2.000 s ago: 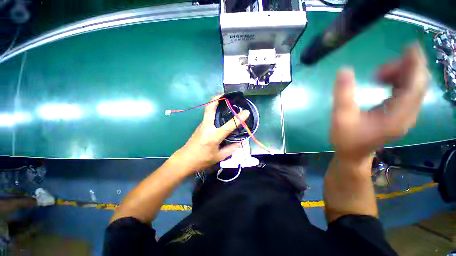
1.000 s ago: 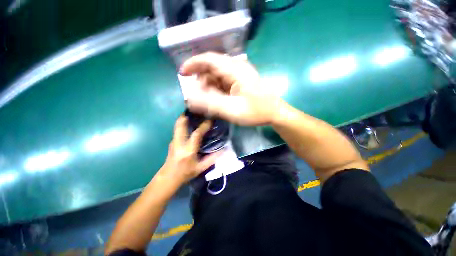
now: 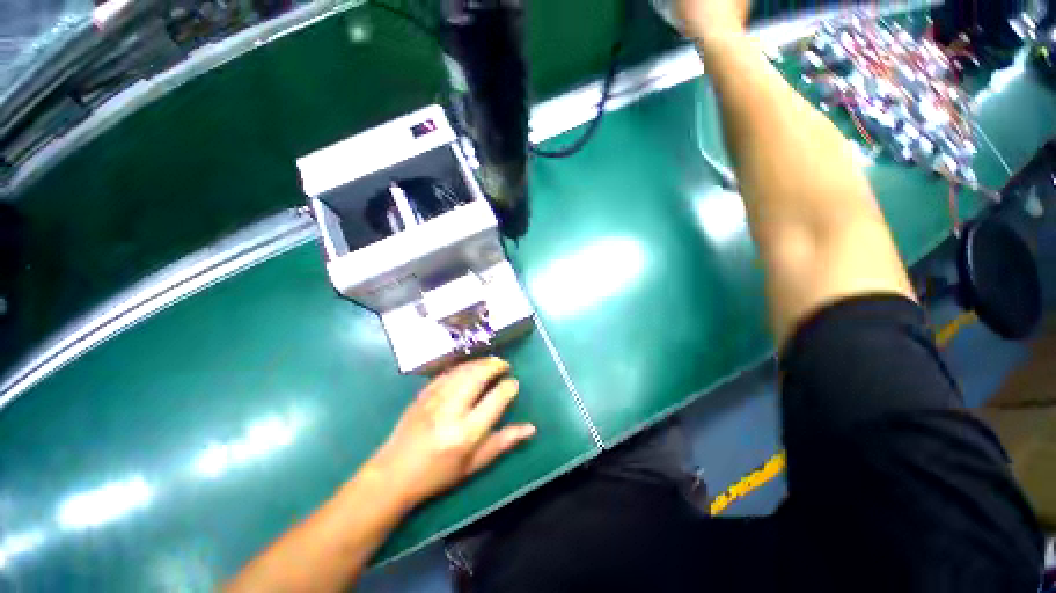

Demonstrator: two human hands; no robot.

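Observation:
My left hand [image 3: 454, 429] rests low over the green bench, just in front of the screw feeder [image 3: 405, 261], fingers apart, with nothing visible in it. The silver-grey feeder has an open top and a front pickup plate. My right arm reaches far forward; my right hand [image 3: 709, 16] is cut off by the top edge, and what it holds, if anything, cannot be told. The black electric screwdriver [image 3: 492, 127] hangs beside the feeder's right side, tip down. The housing is not in view.
A pile of small wired components [image 3: 897, 99] lies at the bench's right end. A black round object [image 3: 1002, 278] stands beyond the bench's near edge on the right. A metal rail [image 3: 261, 241] and dark green conveyor lie behind the feeder. A black cable loops right of the screwdriver.
The view has turned right. The housing and its white bracket have left my left hand and the picture. My right hand has moved from above the feeder to the far top edge.

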